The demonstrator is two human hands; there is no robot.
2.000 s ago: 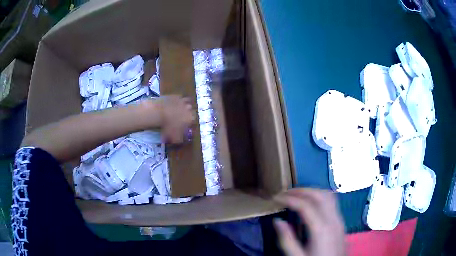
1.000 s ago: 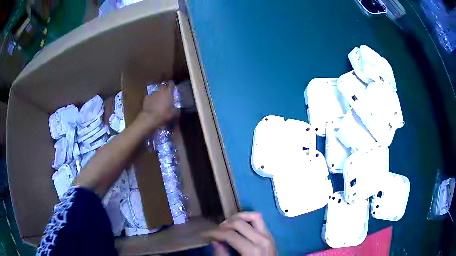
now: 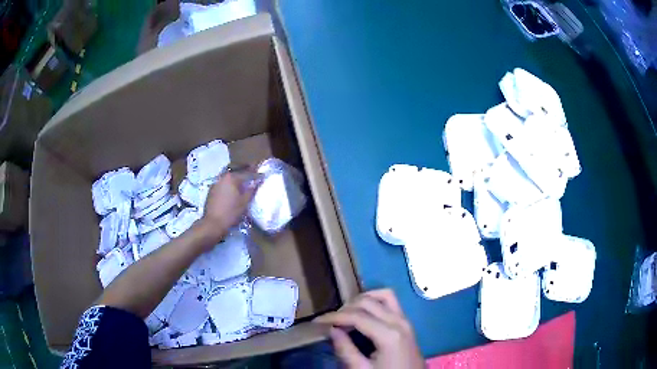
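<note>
A large brown cardboard carton (image 3: 108, 108) stands at the left, open at the top. White housing shells (image 3: 229, 306) are piled loosely inside it. My left hand (image 3: 229, 202) is inside the carton, with its fingers closed on the edge of a clear plastic bag (image 3: 276, 194) around something white. The bag is near the carton's right wall. My right hand (image 3: 378, 328) holds the carton's near right corner, thumb on the outer side and fingers over the rim.
More white shells (image 3: 443, 252) lie overlapping on the green bench (image 3: 367, 94), right of the carton. A red mat (image 3: 519, 346) shows at the bottom. A black-faced part (image 3: 533, 18) lies at the far right. White items (image 3: 216, 14) show behind the carton.
The brown cardboard strip and the shiny row beside it are gone from the carton's middle. My left hand has moved to a single clear bag. My right hand stays at the carton's corner.
</note>
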